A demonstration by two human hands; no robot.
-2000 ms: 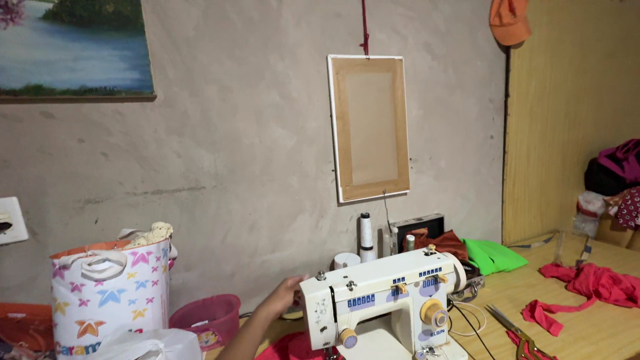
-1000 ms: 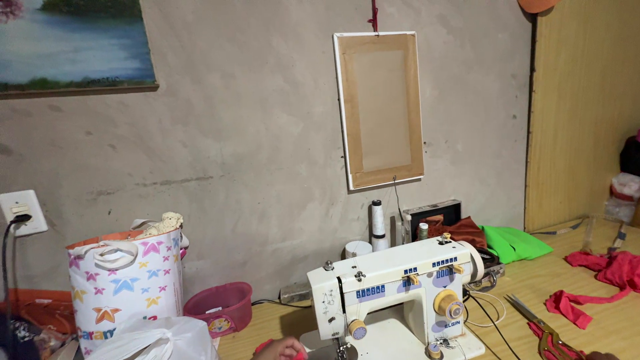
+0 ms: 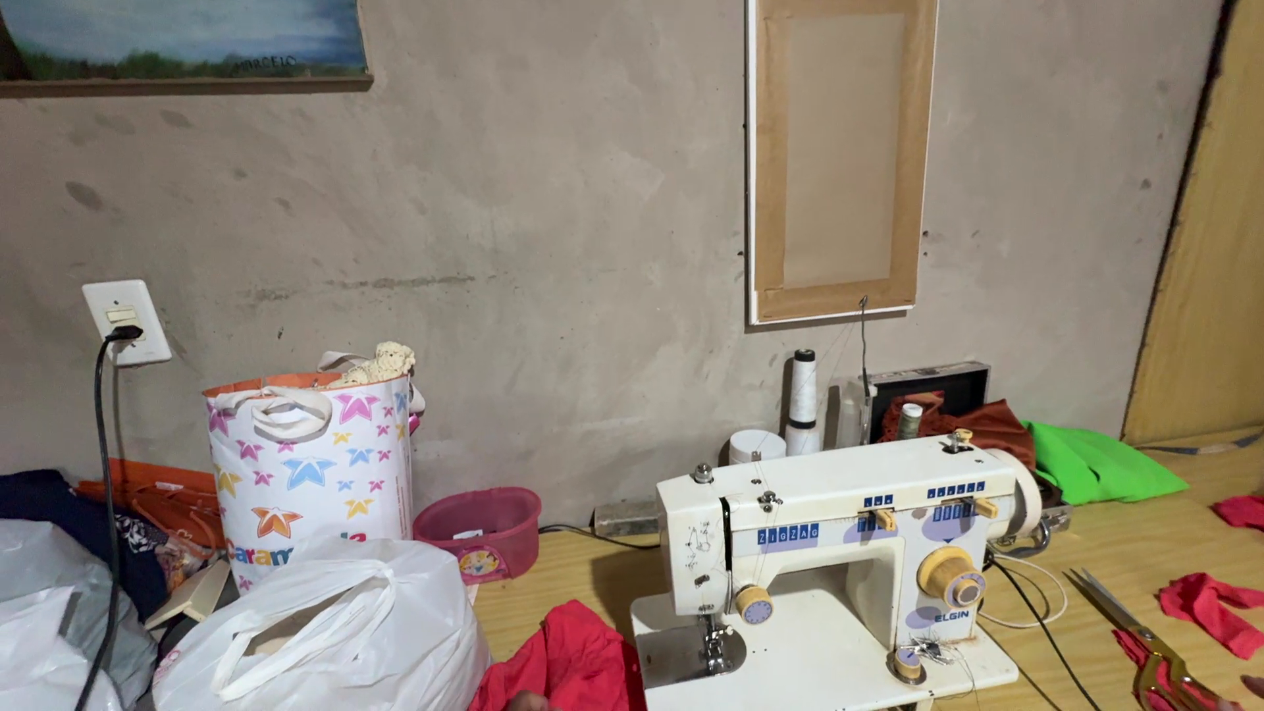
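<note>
A white Elgin sewing machine (image 3: 839, 523) stands on the wooden table, its presser foot (image 3: 713, 642) at the left end. Left of its bed lies a bunched red cloth (image 3: 573, 657). Only a fingertip-sized part of my left hand (image 3: 527, 701) shows at the bottom edge, against this cloth; its grip is hidden. At the far right, scissors with gold-coloured handles (image 3: 1150, 642) lie partly over red fabric, blades pointing up and left. Fingertips of my right hand (image 3: 1252, 683) show at the right edge, beside the handles; the rest is out of view.
A full white plastic bag (image 3: 346, 632), a star-patterned bag (image 3: 316, 474) and a pink tub (image 3: 484, 528) stand left. Behind the machine are a thread cone (image 3: 803, 395), an open case (image 3: 933, 380) and green cloth (image 3: 1096, 464). A black cable (image 3: 1047, 632) runs right of it.
My left hand has moved down from the sewing machine's upper left end to the red cloth at the bottom edge. My right hand's fingertips have come into view near the scissors. The view has shifted.
</note>
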